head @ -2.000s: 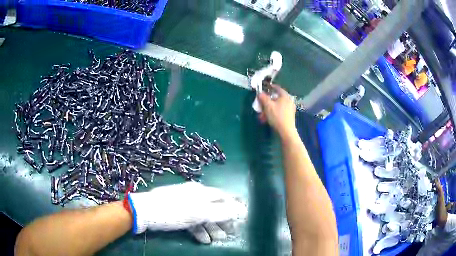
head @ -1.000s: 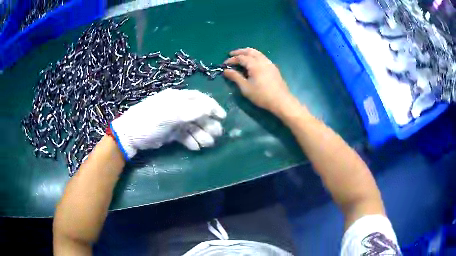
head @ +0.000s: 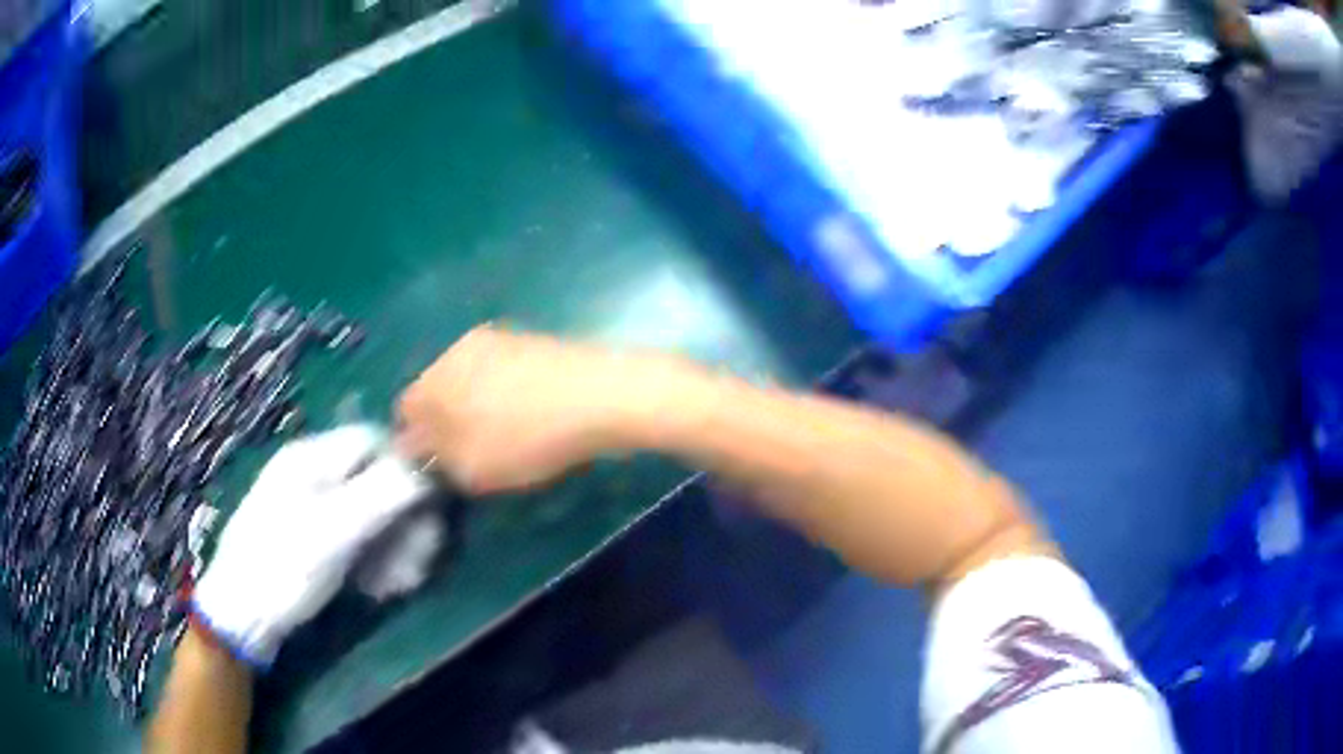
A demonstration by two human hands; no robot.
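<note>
My left hand (head: 307, 538), in a white knitted glove with a red-and-blue cuff, is over the right edge of the heap of small dark-and-silver fittings (head: 111, 486). My bare right hand (head: 494, 413) is close against the glove's fingertips, and the two appear to touch. The view is blurred and my right fingers are turned away, so whether either hand holds a fitting cannot be told. The heap lies loose on the green bench (head: 486, 192).
A blue crate (head: 766, 184) with a white liner and pale and silver components (head: 1031, 89) stands at upper right. Another blue tote (head: 44, 192) is at far left. Part of another person (head: 1284, 103) shows at top right. More blue crates (head: 1267, 589) are at lower right.
The view has swung right. My right hand has left the tip of the heap, where its fingers were on a fitting, and come in against my gloved left hand.
</note>
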